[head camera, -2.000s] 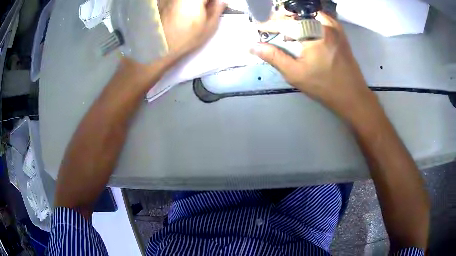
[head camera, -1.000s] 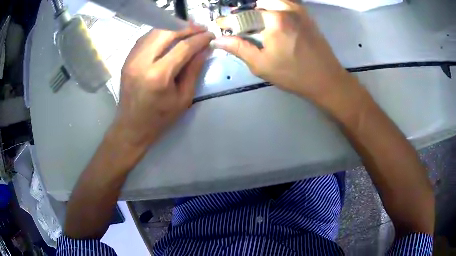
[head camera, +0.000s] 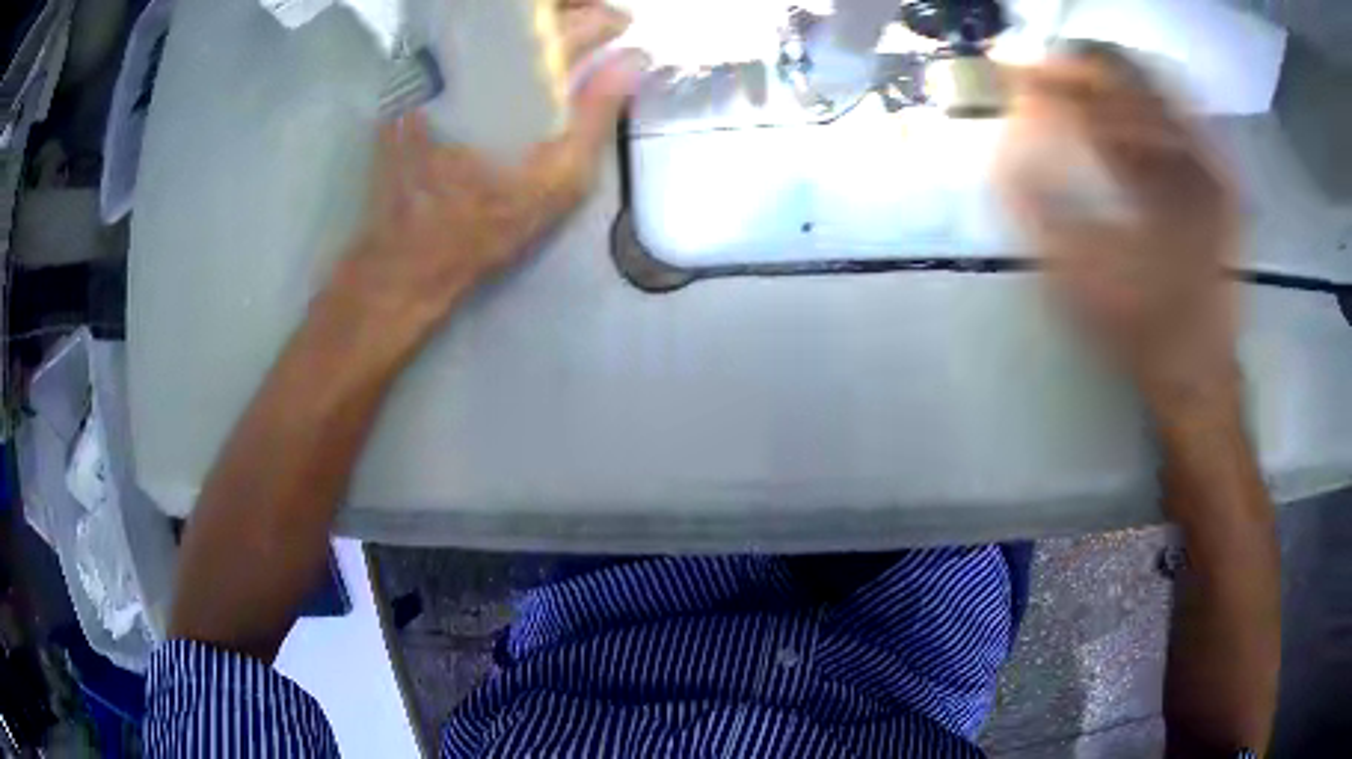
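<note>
My left hand (head camera: 475, 193) is at the upper left, beside the bright area under the machine, its fingers apart; glare and the pale lamp hide part of it. No piece shows in it. My right hand (head camera: 1119, 208) is blurred, right of the ribbed cream knob (head camera: 967, 85), near the bright white stack of pieces (head camera: 1186, 52). I cannot tell whether it holds anything. The machine bed plate (head camera: 830, 193) lies uncovered between the hands. The needle area (head camera: 830, 67) is overexposed, so the needle and foot are unclear.
The grey table (head camera: 741, 400) has a rounded front edge above my lap. White pieces (head camera: 349, 15) lie at the upper left. A translucent bin (head camera: 97, 504) with white scraps stands at the lower left. A white surface (head camera: 349, 667) is below the table, with a dark rectangle on it.
My hands have parted from the needle area. My right hand has moved right, towards the white stack, and my left hand left. The bed plate between them is now uncovered.
</note>
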